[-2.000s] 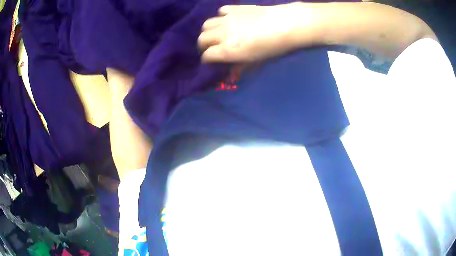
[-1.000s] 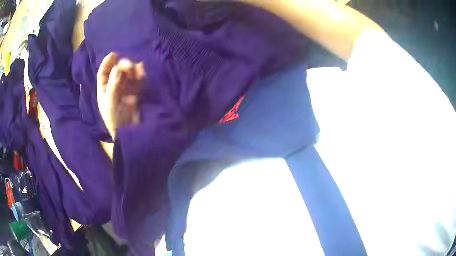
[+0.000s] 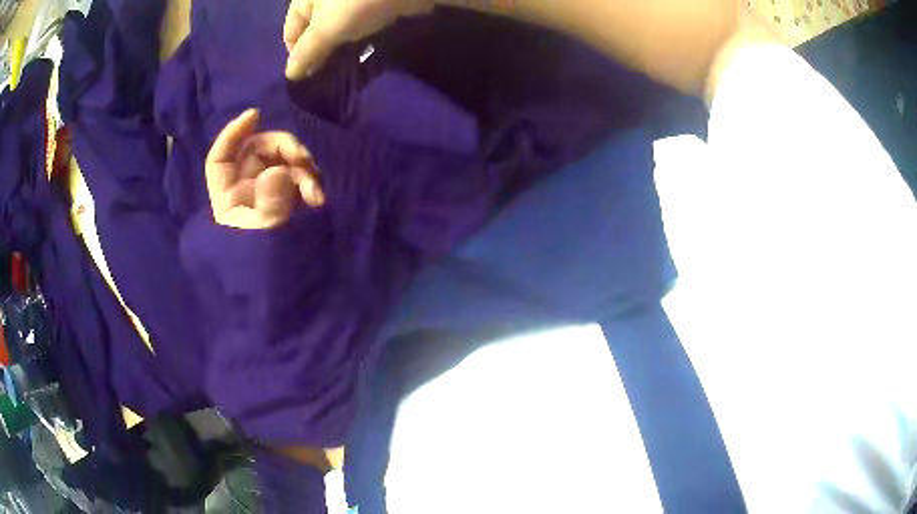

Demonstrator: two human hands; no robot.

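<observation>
The purple garment (image 3: 292,311) lies in loose folds in front of me and over part of my blue apron. A small white tab (image 3: 367,52) shows on it near the top. My left hand (image 3: 263,176) sticks out of a purple tube of cloth that covers its wrist and forearm. Its palm is turned up, its fingers are loosely curled and apart, and nothing shows in it. My right hand (image 3: 337,30) is at the top edge, its fingertips pinched on the garment left of the tab. Part of this hand is cut off by the frame.
More purple cloth (image 3: 121,211) hangs in long folds on the left, with a pale table edge (image 3: 101,251) between them. Dark and mixed heaps (image 3: 171,462) lie low at the left. A pale surface with small red marks (image 3: 804,18) shows at the upper right.
The purple tube now covers my left forearm, which was bare at first. My right hand moved off the apron area, out of view, and is back at the top on the cloth.
</observation>
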